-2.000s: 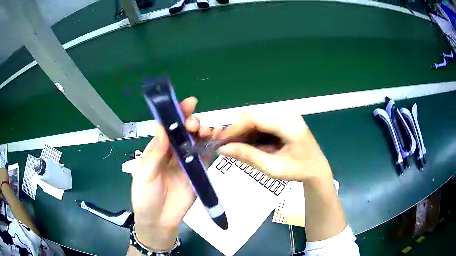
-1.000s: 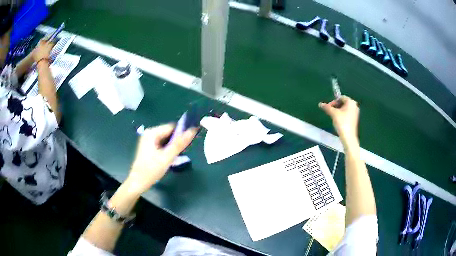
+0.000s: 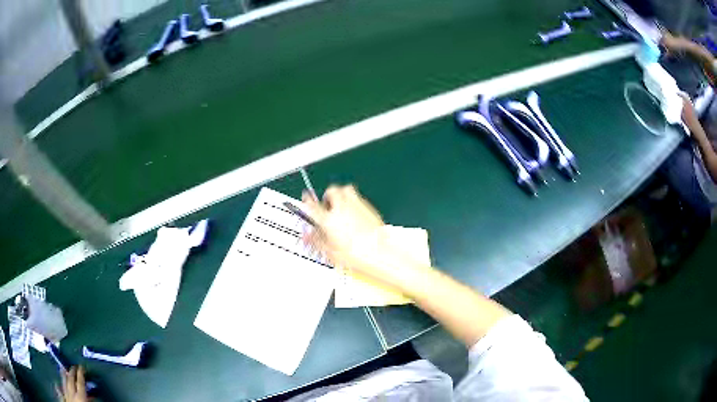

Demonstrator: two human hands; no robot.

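Observation:
My right hand, blurred, is over the label sheet near its upper right corner. A thin dark stick, which looks like tweezers, sticks out from its fingertips over the rows of black-outlined labels. A smaller yellowish sheet lies partly under my wrist and forearm. A crumpled white cloth lies left of the label sheet, with blue-violet pen unit ends showing at its edges. Another pen unit lies further left. My left hand cannot be made out in the picture.
Several pen units lie to the right beside the belt's pale rail. A blurred post and a white bottle are at left. A small hand, apparently another person's, is at lower left. Another person sits far right, near a clear ring.
The view has swung right and tilted. My right hand has come down from over the belt to the label sheet. My left hand, which held a pen unit, is gone from view.

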